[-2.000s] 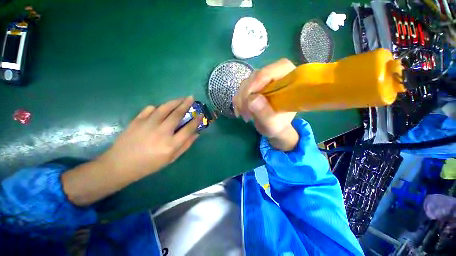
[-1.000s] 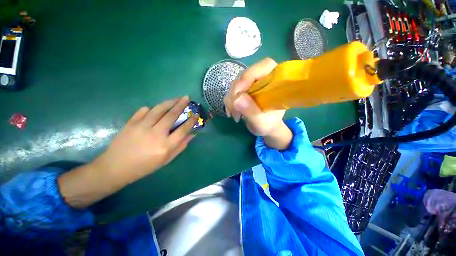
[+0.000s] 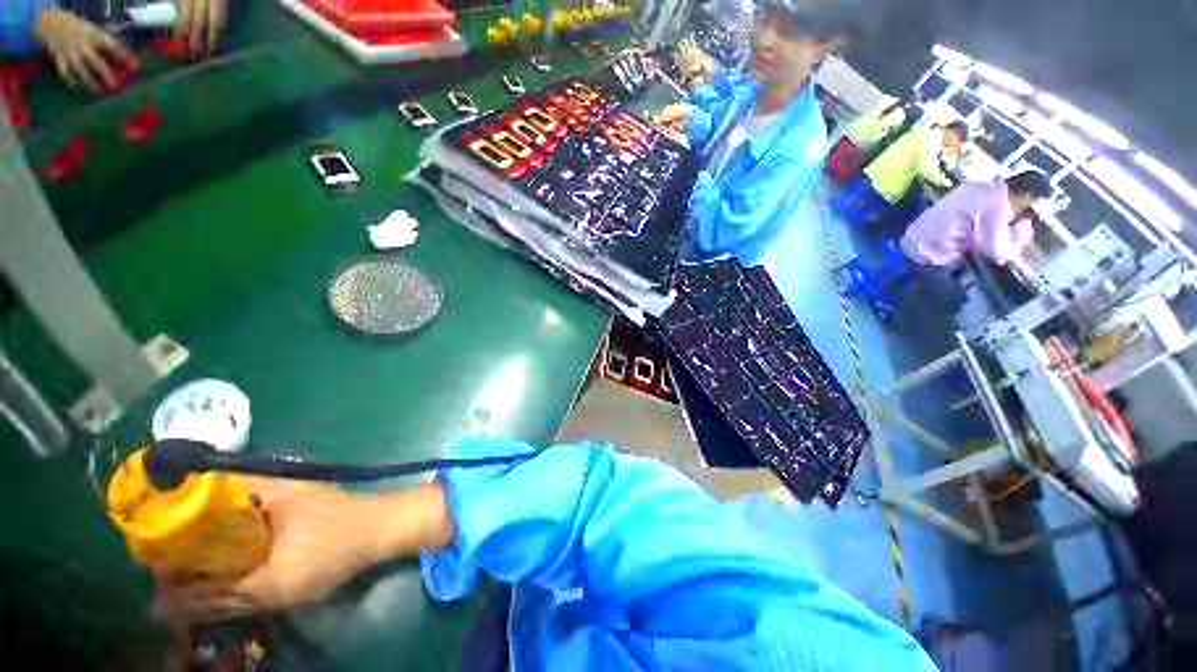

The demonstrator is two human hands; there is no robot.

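Note:
My right hand (image 3: 309,538) is at the lower left, closed around the thick yellow handle (image 3: 190,519) of the soldering iron. The handle's end faces the camera, and a black cord runs right from it over my wrist. The iron's tip is hidden. A small dark part with gold bits (image 3: 236,651) shows below my right hand at the bottom edge, too cut off to identify surely. My left hand is not in view. The white round dish (image 3: 204,410) lies just behind the handle.
A grey mesh disc (image 3: 385,295) and white scrap (image 3: 393,230) lie ahead. Stacked component trays (image 3: 578,177) stand beyond, with a black tray (image 3: 768,374) over the bench edge. A metal post (image 3: 66,295) stands left. A person in blue sits beyond the trays; another's hands show upper left.
The view has swung to the right and up, showing the line and people. My right hand and iron now appear lower left; my left hand has left the picture.

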